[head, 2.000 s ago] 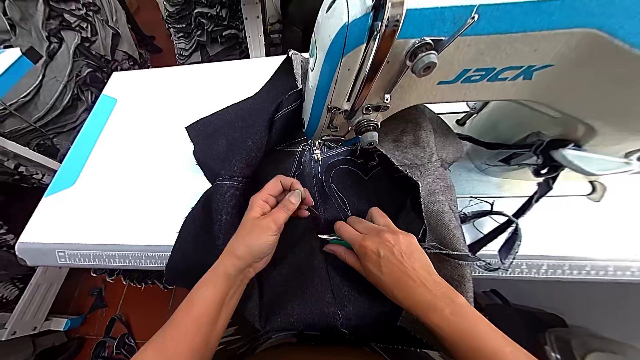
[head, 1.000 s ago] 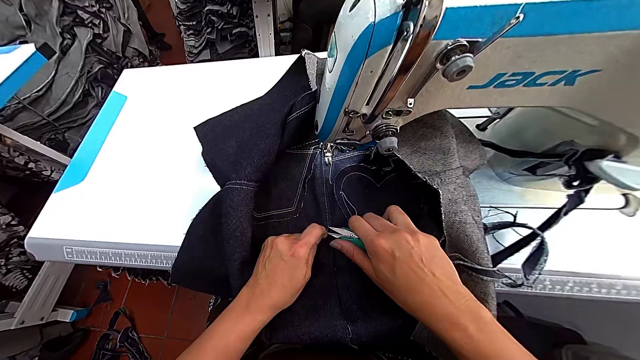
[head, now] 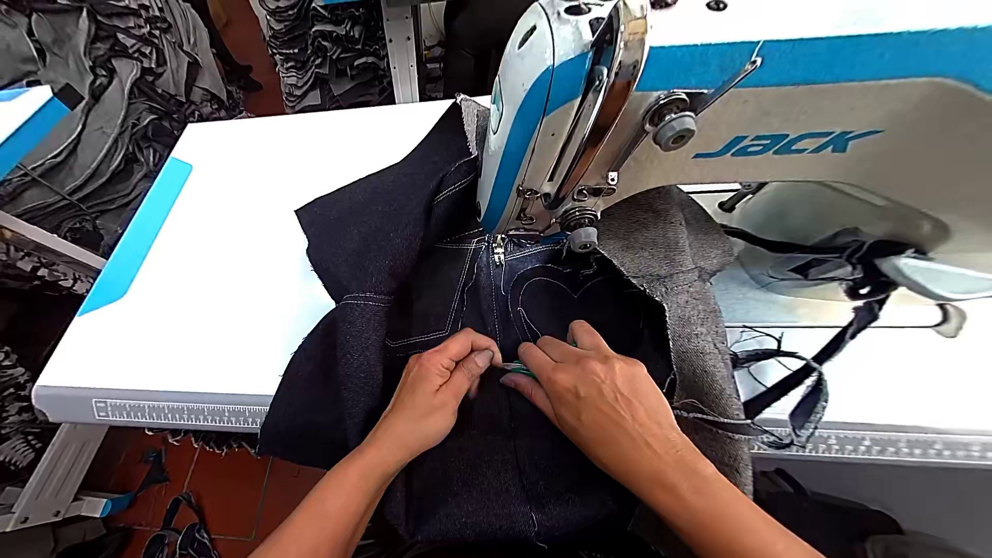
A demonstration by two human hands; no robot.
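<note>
Dark denim fabric (head: 465, 480) with pale stitched seams and a curved outline lies across the table, partly under the presser foot (head: 499, 248) of a Jack sewing machine (head: 775, 116). Over the denim, my left hand (head: 438, 384) has its thumb and forefinger pinched together; what is between them is too small to tell. Just right of it, my right hand (head: 597, 384) holds small green-handled thread snips (head: 521, 369), whose metal tips point at my left fingertips. Most of the snips is hidden in the right palm.
The white table top (head: 232, 232) has a ruler strip along its front edge. Dark fabric strips (head: 806, 380) hang by the machine at right. Piles of grey garments (head: 139, 85) stand at back left. A metal table leg (head: 58, 477) is at lower left.
The snips' blades, spread and plainly visible a second ago, are now mostly covered by my fingers. My left hand has turned from a downward grasp to a raised pinch beside them.
</note>
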